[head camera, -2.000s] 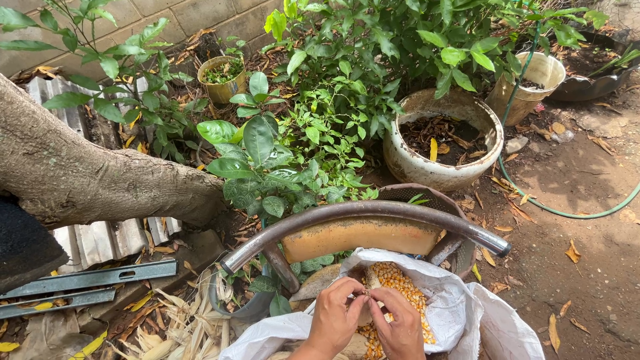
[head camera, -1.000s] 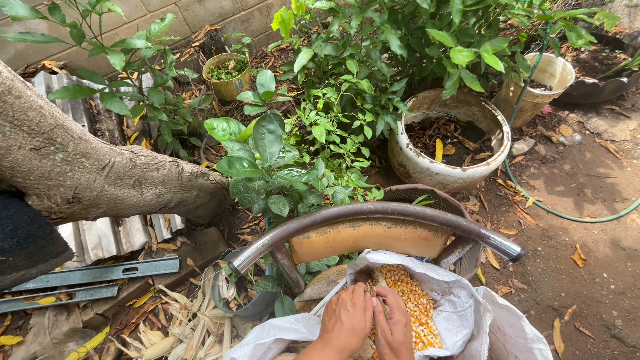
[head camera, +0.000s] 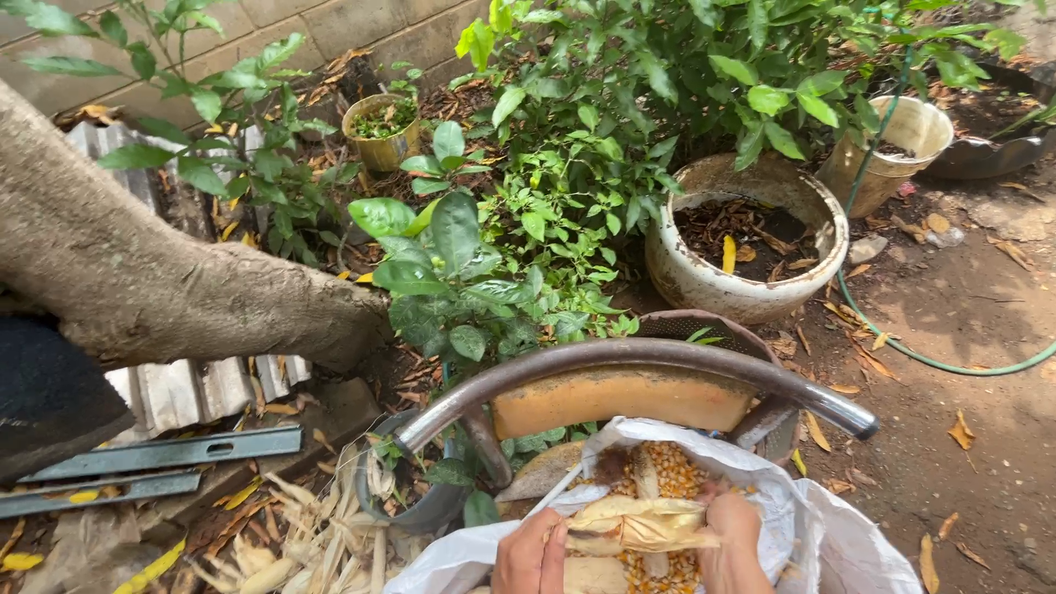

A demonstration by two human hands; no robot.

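An ear of corn in its dry husk [head camera: 639, 525] lies crosswise between my two hands, above an open white woven sack [head camera: 775, 487]. My left hand [head camera: 530, 554] grips the ear's left end. My right hand [head camera: 733, 536], slightly blurred, is at the husk's right end with its fingers closed on it. Loose yellow corn kernels [head camera: 672, 472] fill the sack's mouth, and a bare cob [head camera: 645, 474] lies on them behind the ear. Brown corn silk shows at the sack's left side.
A curved metal chair tube [head camera: 643, 353] arches just beyond the sack. Dry husks [head camera: 318, 544] are heaped at the left beside a grey bucket [head camera: 437, 503]. A tree trunk [head camera: 190, 280], potted plants, a round white pot [head camera: 709, 285] and a green hose [head camera: 932, 360] stand or lie farther off.
Both hands were close together over the kernels; now they are apart, with a husked ear between them. The bare cob and corn silk now show on the kernels.
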